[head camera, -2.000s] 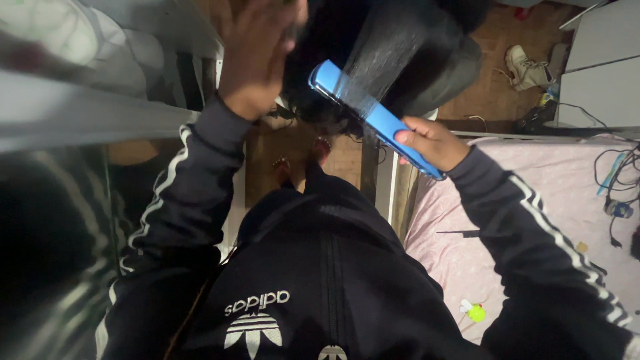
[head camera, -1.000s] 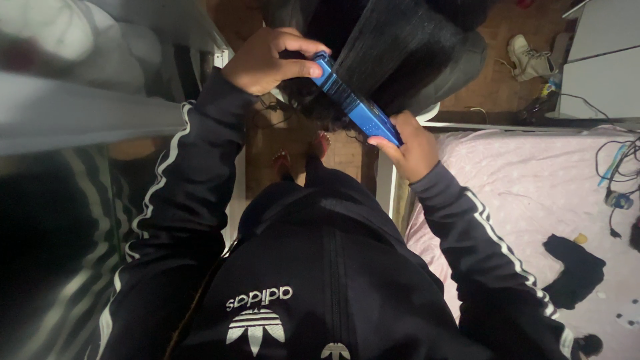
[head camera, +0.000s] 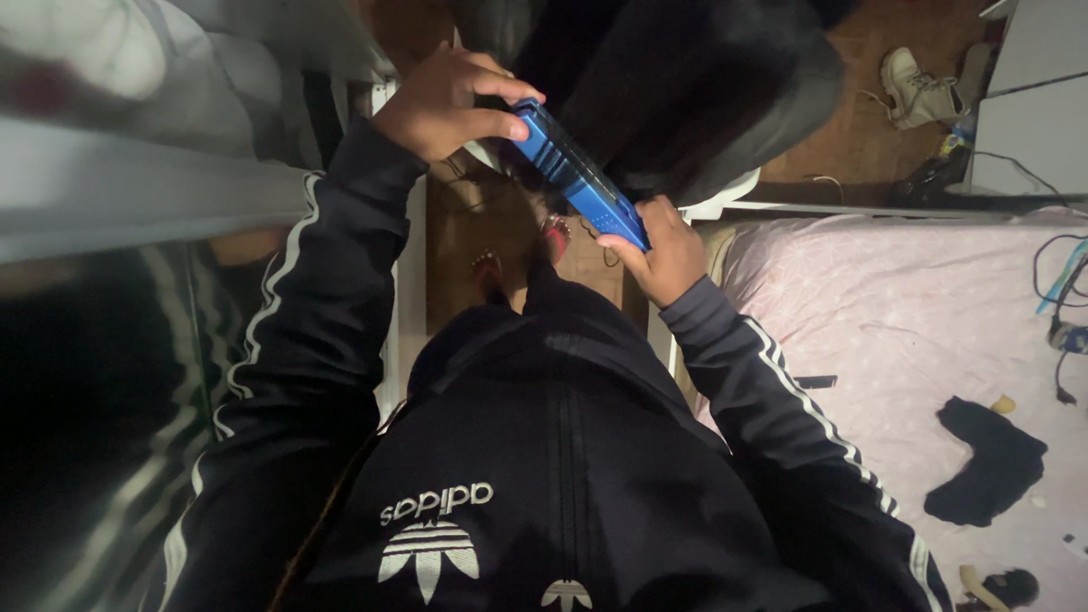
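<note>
A slim blue device, perhaps a hair clipper or straightener case (head camera: 582, 183), is held slanted between both hands in front of dark fabric or hair (head camera: 680, 93). Thumb and fingers of my left hand (head camera: 463, 102) pinch its upper left end. Its lower right end is gripped by my right hand (head camera: 659, 251), thumb underneath. What the object is exactly cannot be told. Its far side is hidden.
On the right, a bed with a pink sheet (head camera: 816, 297) holds a black cloth item (head camera: 986, 463) and cables (head camera: 1058, 340). A beige boot (head camera: 918, 89) lies on the wooden floor. Glossy dark furniture (head camera: 93, 408) stands at the left, beside my sleeve.
Two seconds ago only my right hand held the blue object, with my left hand raised apart from it. My left hand then took its upper end, and both hands still hold it.
</note>
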